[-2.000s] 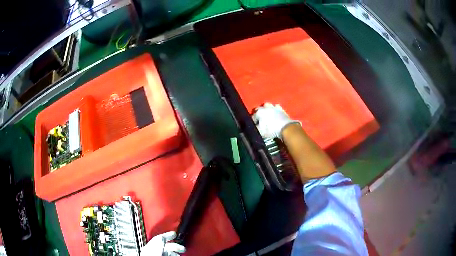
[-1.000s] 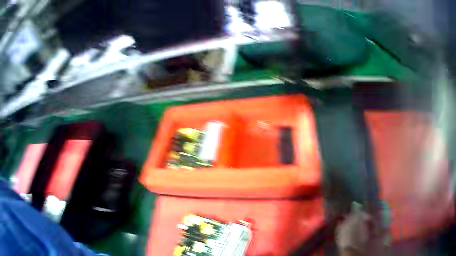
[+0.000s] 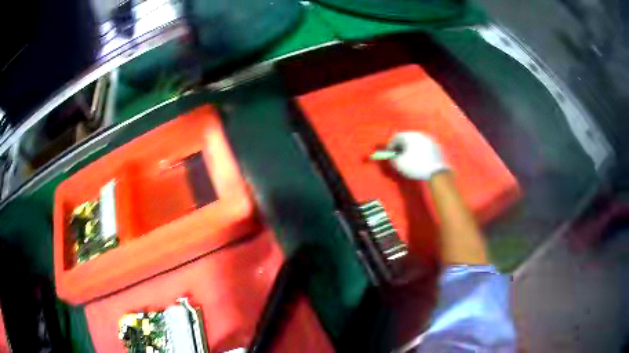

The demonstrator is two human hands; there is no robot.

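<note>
My right hand [image 3: 417, 156], in a white glove, is over the red foam sheet [image 3: 358, 114] in the right black tote. Its fingers are closed on a small pale bar [image 3: 383, 154], slightly blurred. A row of grey-silver bars [image 3: 381, 227] lies in the tote's near left corner, below the hand. A circuit board [image 3: 148, 332] with a silver heatsink [image 3: 181, 331] lies on the red foam pad [image 3: 234, 283], cut off by the bottom edge. A white sliver at the bottom edge may be my left hand [image 3: 235, 350]; its fingers are hidden.
A raised red foam fixture [image 3: 158, 234] behind the pad holds another board [image 3: 93, 224] and a dark strip [image 3: 201, 180]. A black electric screwdriver [image 3: 273, 303] lies across the pad's right side. A dark container stands at far left. The bench has a pale rail at the back and right.
My right hand was at the bar row two seconds ago; now it is over the foam sheet with a bar. The view swung left and back. My left hand has nearly left the picture.
</note>
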